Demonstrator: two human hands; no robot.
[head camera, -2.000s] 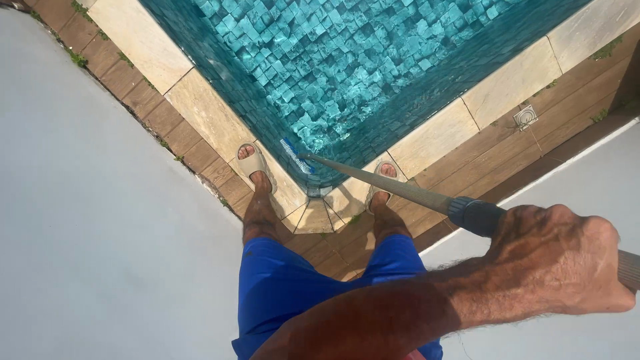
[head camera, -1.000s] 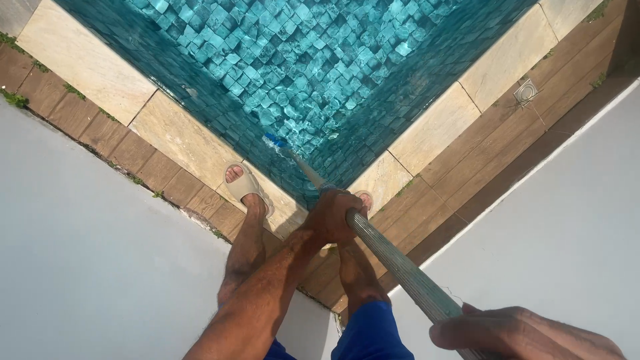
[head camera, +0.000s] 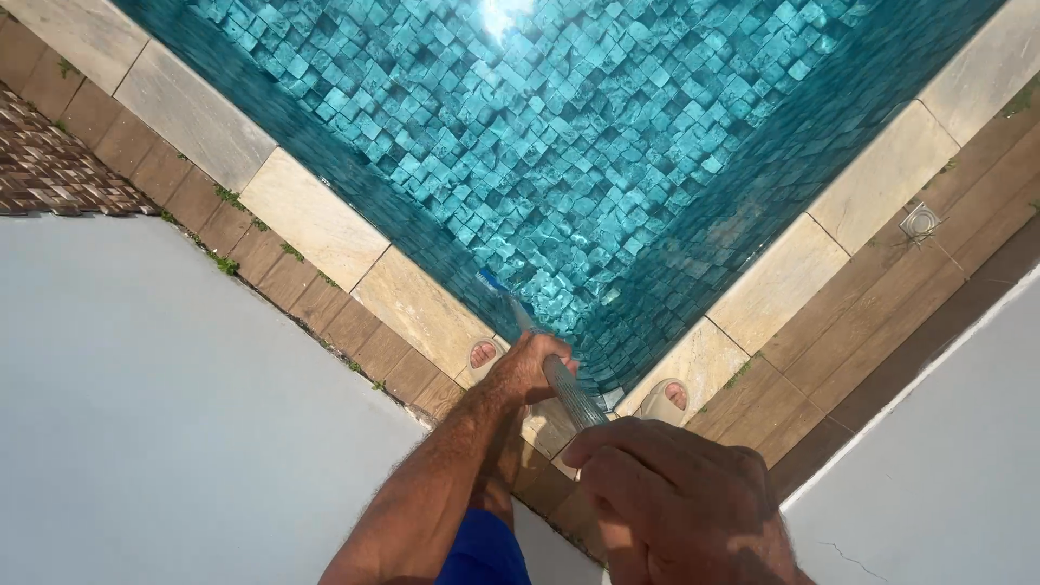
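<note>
My left hand (head camera: 538, 366) is wrapped around a ribbed metal pole (head camera: 571, 393), near the inner corner of the pool. Closer to the camera, my right hand (head camera: 674, 487) grips the same pole near its upper end, which the hand hides. The pole slants down into the water, where a blue pool brush (head camera: 489, 279) shows under the surface beside the left pool wall. Only part of the brush can be seen; the pole and the ripples blur the rest.
Pale stone coping (head camera: 422, 305) meets at the corner, with my sandalled feet on either side of it. Wood-look tiles (head camera: 873, 313) run behind the coping, with a small drain cover (head camera: 920, 221) on the right. Light walls (head camera: 203, 390) flank the narrow walkway, and small weeds grow along the joints.
Two seconds ago only one hand showed on the pole; my left hand came onto it by one second ago. The view has shifted, showing more of the pool.
</note>
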